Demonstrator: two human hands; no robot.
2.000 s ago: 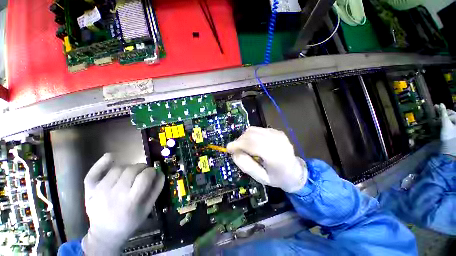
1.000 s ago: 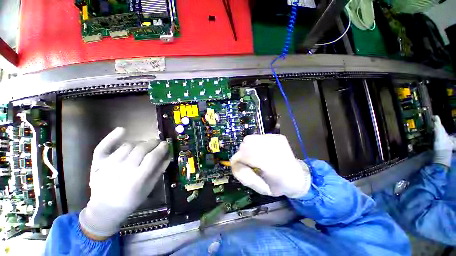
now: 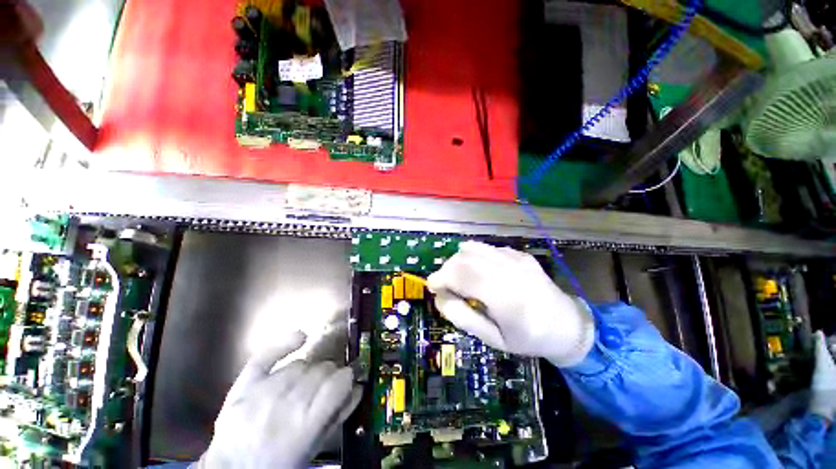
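A green circuit board (image 3: 477,403) crowded with parts sits in a black pallet (image 3: 360,417) on the line. A green strip with pale dots (image 3: 394,251) lies along its far edge. My gloved right hand (image 3: 513,302) is over the board's far part, closed on a thin yellow-orange stick (image 3: 475,303); its tip is near the yellow blocks (image 3: 400,290). My gloved left hand (image 3: 289,408) is at the pallet's left edge, fingertips beside a small green piece (image 3: 364,355); whether they grip it cannot be told.
Metal rails (image 3: 229,197) with a chain run across. Another populated board (image 3: 64,339) is at left. A red mat (image 3: 174,101) holds a sample board (image 3: 316,92) and dark tweezers (image 3: 483,133). A blue coiled cord (image 3: 614,105) hangs across. Another person's gloved hand (image 3: 822,376) is at far right.
The view has shifted, showing more of the red mat and a fan. My right hand has moved with the stick from the board's near part to its far yellow blocks. My left hand remains at the pallet's left edge.
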